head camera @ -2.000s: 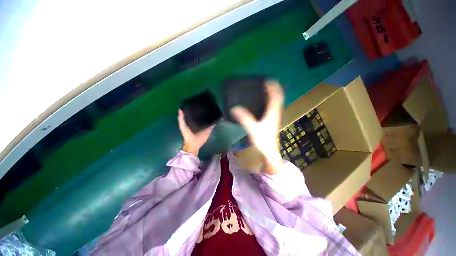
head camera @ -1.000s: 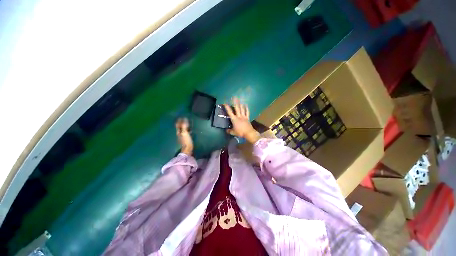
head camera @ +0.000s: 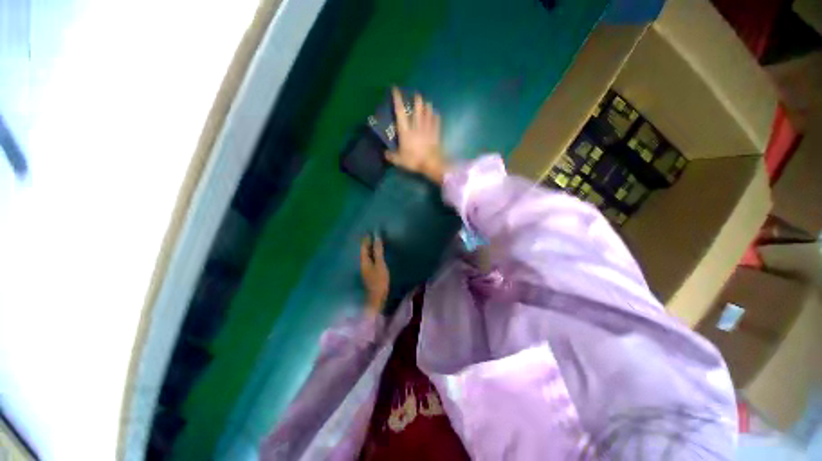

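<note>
A small black box with pale lettering [head camera: 384, 122] lies on the green surface, partly under the fingers of my right hand [head camera: 416, 137]. The fingers are over its right side and the thumb is near its lower edge. A plain dark piece of about the same size [head camera: 364, 160] lies against it at the lower left. My left hand [head camera: 373, 270] is low over the green surface, apart from both pieces. It is slightly blurred, its fingertips are a little apart, and it shows nothing held.
A large open brown carton [head camera: 712, 230] stands at the right, with black boxes printed in yellow [head camera: 617, 167] inside. A white shelf edge [head camera: 216, 171] runs along the left, with dark blocks [head camera: 212, 293] in its shadow. More brown cartons and red items are at the far right.
The view has turned and shifted. The two black pieces, earlier in separate hands, were set down and now lie farther from my body. My right hand has moved forward with the lettered box.
</note>
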